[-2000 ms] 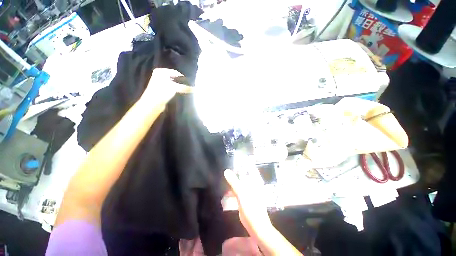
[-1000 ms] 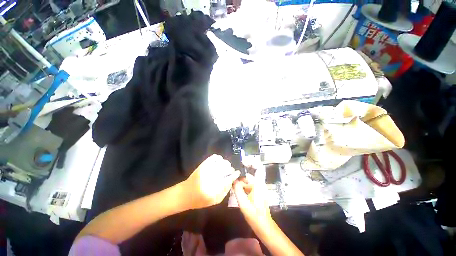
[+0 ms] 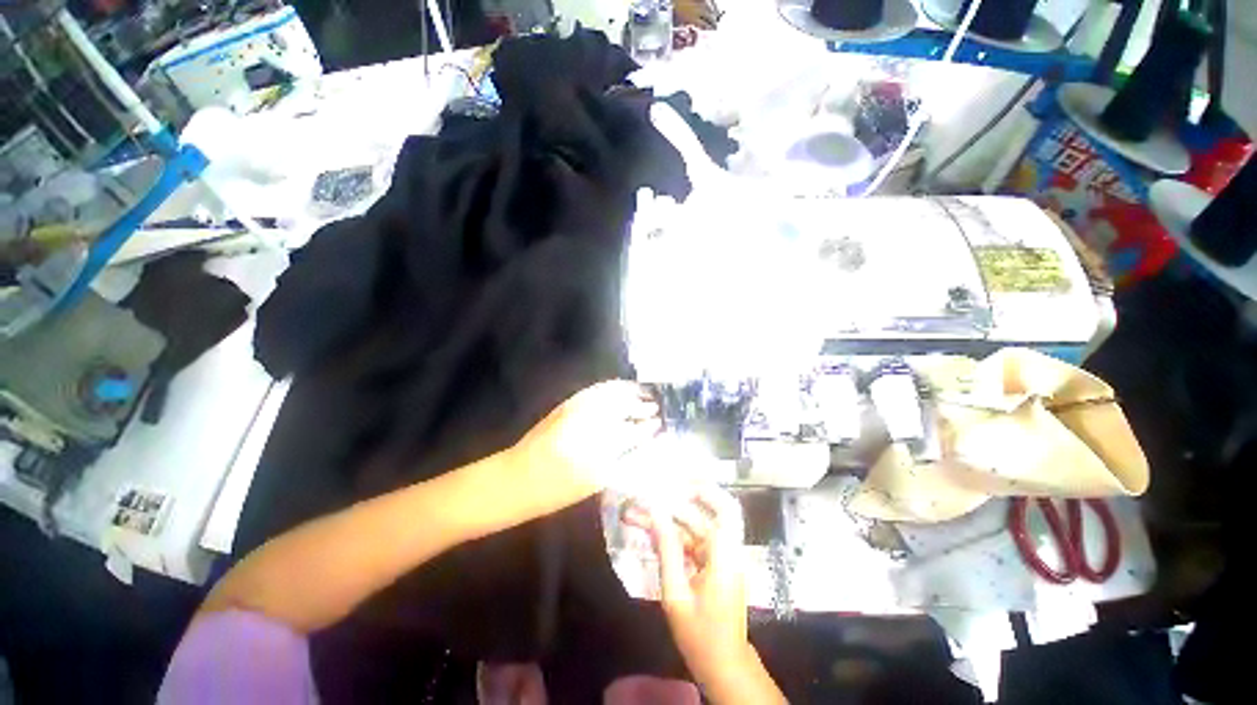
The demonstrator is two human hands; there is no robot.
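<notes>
A large black garment piece point(image 3: 483, 303) lies bunched on the table left of the white overlock machine point(image 3: 855, 269) and hangs over the front edge. My left hand point(image 3: 586, 441) is on the cloth's right edge, close to the needle area point(image 3: 710, 406), fingers bent. My right hand point(image 3: 693, 551) is just below it, in front of the needle area, with its fingers bent at the cloth's edge. Glare from the lamp washes out the fingertips of both hands, so their hold on the cloth is hard to see.
Red-handled scissors point(image 3: 1066, 534) and a beige cloth bag point(image 3: 1034, 427) are at the machine's right end. Black thread cones point(image 3: 1155, 83) stand behind at the upper right. A second sewing machine head point(image 3: 83, 372) is at the left, beside a dark cloth scrap point(image 3: 186, 310).
My left hand came down from the upper cloth to the needle area, then moved slightly up. My right hand stays near the foot. The view has shifted, so the machine appears lower.
</notes>
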